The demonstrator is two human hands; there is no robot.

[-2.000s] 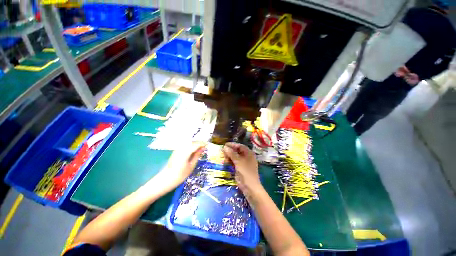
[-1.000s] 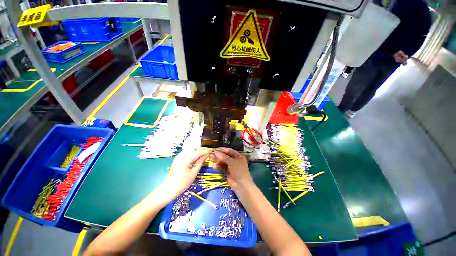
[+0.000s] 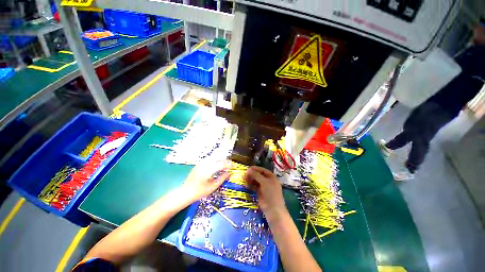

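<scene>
My left hand (image 3: 206,179) and my right hand (image 3: 265,187) are close together below the dark crimping die (image 3: 252,133), fingers curled. Yellow wires (image 3: 237,173) show between the fingertips; whether either hand grips one is too blurred to tell. The blue parts tray (image 3: 234,223) is just below the hands, with more yellow wires (image 3: 239,198) at its back and small silvery terminals (image 3: 245,249) spread in it.
White wires (image 3: 205,141) lie left of the press. Right of it are red-handled scissors (image 3: 283,159), a yellow-and-white wire pile (image 3: 322,191) and a red block (image 3: 321,137). A blue side bin (image 3: 37,164) holds red and yellow wires at left. A person (image 3: 433,114) stands at right.
The view has shifted, so the bench and press sit further right and lower than one second ago. My fingertips have drawn apart, with yellow wires showing between them. The person at right has changed stance.
</scene>
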